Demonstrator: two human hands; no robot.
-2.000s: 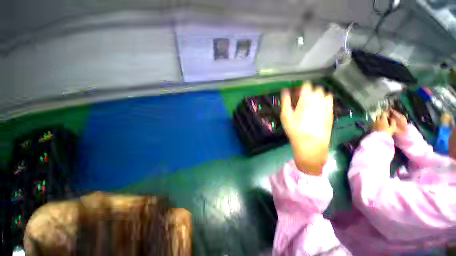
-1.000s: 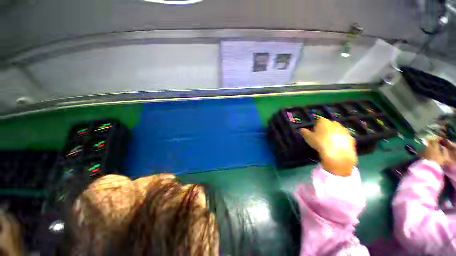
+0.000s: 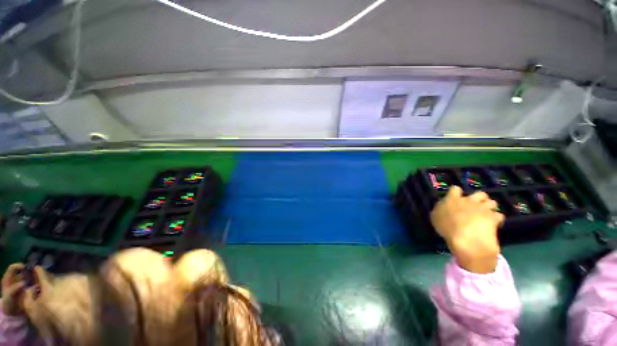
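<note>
My right hand (image 3: 468,223), bare with a pink sleeve, is at the front left part of the right tray stack (image 3: 413,203). Its fingers are bent down over the front row and hide a pocket; whether they hold a gauge cannot be seen. The top tray shows round dark gauges (image 3: 499,178) with red, green and yellow marks. I cannot make out my left hand. A large blurred tan shape with brown hair-like strands (image 3: 172,290) covers the lower left, very close to the camera, and hides the near end of the left tray stack (image 3: 203,209).
A blue mat (image 3: 308,203) lies between the stacks on the green bench (image 3: 325,270). Low black trays (image 3: 81,216) lie farther left. At the left edge, another person's hands (image 3: 26,287) hold something small and dark. A pink sleeve (image 3: 599,304) shows at lower right. A sheet (image 3: 396,108) hangs behind.
My right hand, raised and open with spread fingers earlier, is now lowered with bent fingers at the right tray stack. The view has turned left, bringing the far-left trays and another person's hands in.
</note>
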